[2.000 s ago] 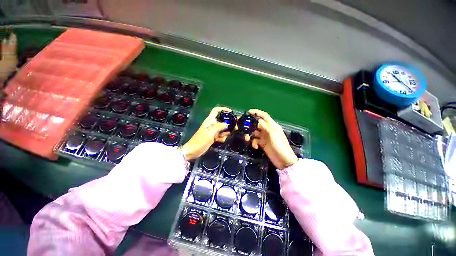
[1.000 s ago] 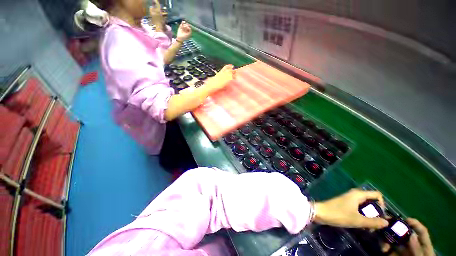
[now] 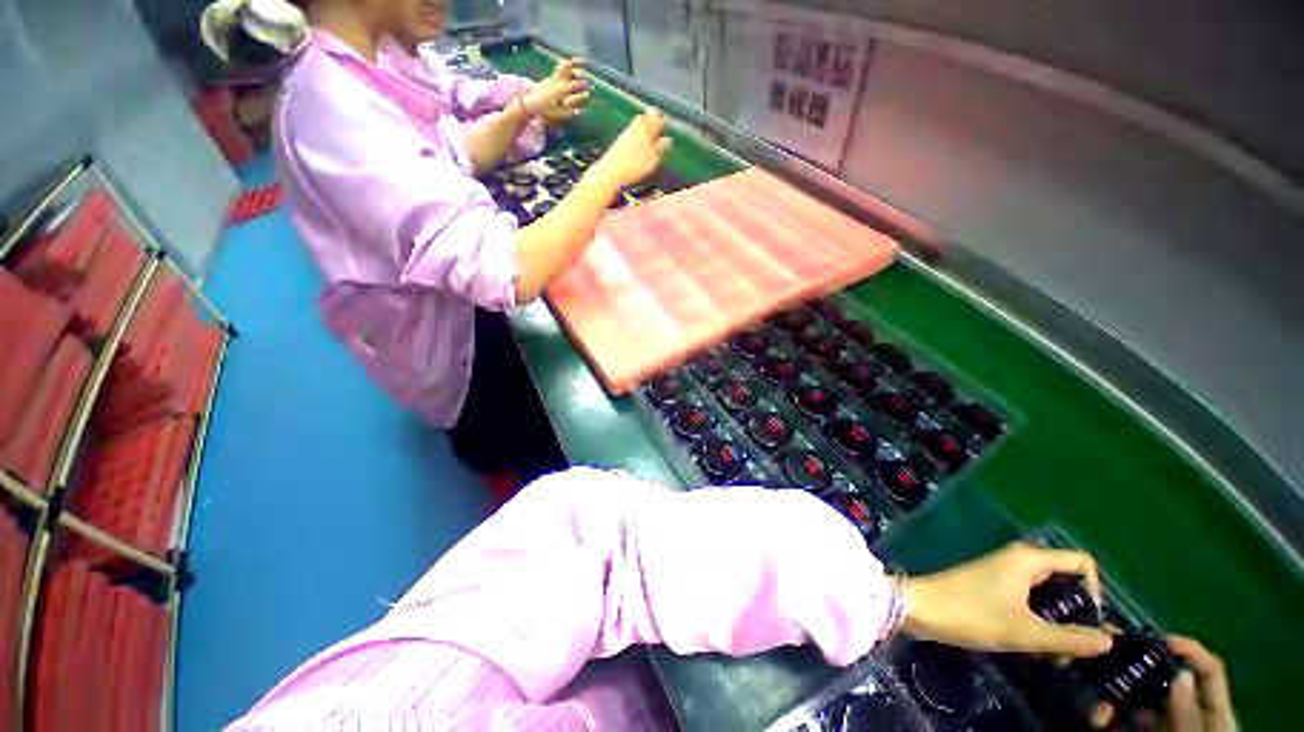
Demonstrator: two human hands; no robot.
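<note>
My left hand (image 3: 1008,601) is at the lower right and grips a round black electronic unit (image 3: 1065,598) by its edge. My right hand (image 3: 1198,694), partly cut off by the lower right edge of the picture, holds a second round unit (image 3: 1140,669) close beside the first. Both faces show rows of small pale marks. Below the hands is a clear blister tray with black discs (image 3: 944,678), cut off by the bottom edge. Another filled blister tray (image 3: 812,402) lies to the left on the green mat; several of its discs show red marks.
An orange-red foam sheet (image 3: 722,272) partly covers the left tray's far end. A co-worker in a pink smock (image 3: 379,186) stands at the bench beyond it, with more discs (image 3: 536,183) there. A rack of red trays (image 3: 107,458) stands on the blue floor at left. A wall runs along the right.
The view has swung left since the first frame, bringing the co-worker and rack into sight. The unit faces went from blue marks to white glow to pale rows. The co-worker's near hand has risen off the foam.
</note>
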